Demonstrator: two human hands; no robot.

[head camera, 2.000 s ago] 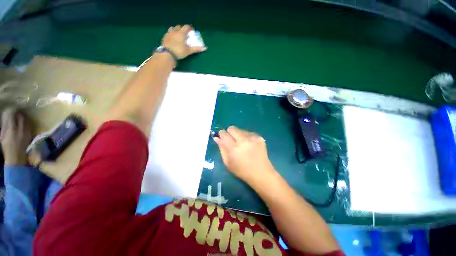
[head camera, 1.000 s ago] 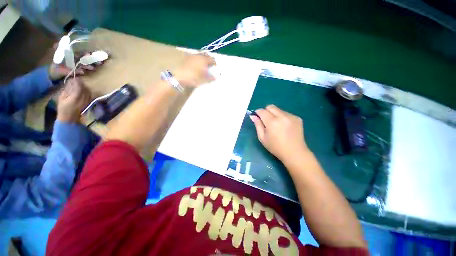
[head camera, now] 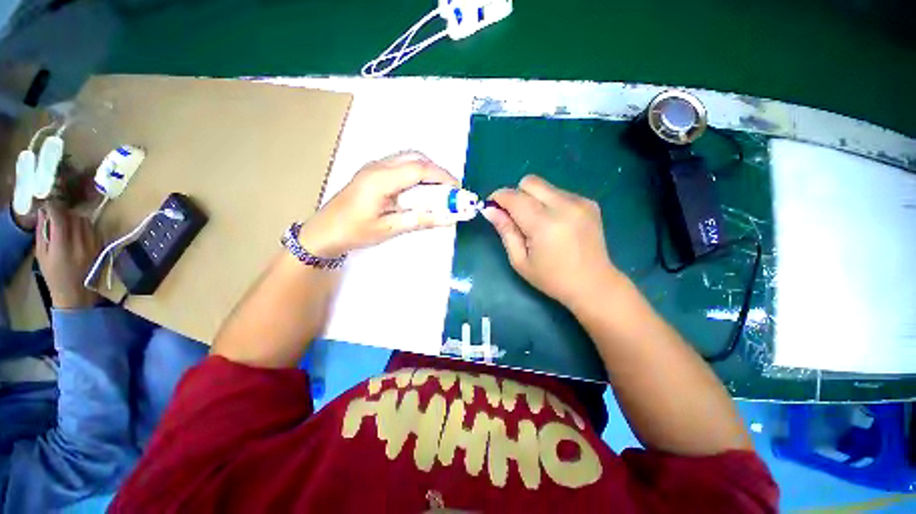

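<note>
My left hand [head camera: 387, 204] holds a white handheld unit [head camera: 463, 202] with a blue band, above the border of the white sheet [head camera: 387, 276] and the dark-green mat [head camera: 562, 326]. My right hand [head camera: 552, 236] pinches a small dark plug [head camera: 489, 207] at the unit's end. Whether the plug is inserted is too small to tell. Most of the unit is hidden in my left fingers. A black box [head camera: 695, 213] marked "FAN" lies on the mat right of my hands, with a round metal-faced part [head camera: 676, 117] above it.
White units with looped straps [head camera: 474, 16] lie on the green conveyor [head camera: 623, 50]. At left, a neighbour's hand [head camera: 68, 256] is beside a multi-port box [head camera: 161, 246] on the brown board [head camera: 256, 161]. A black cable [head camera: 748, 301] curves across the mat. Another white sheet [head camera: 844, 261] lies right.
My left hand has come back from the conveyor side and now holds a unit against my right fingertips. The strapped units on the belt sit higher in view. The camera view has shifted.
</note>
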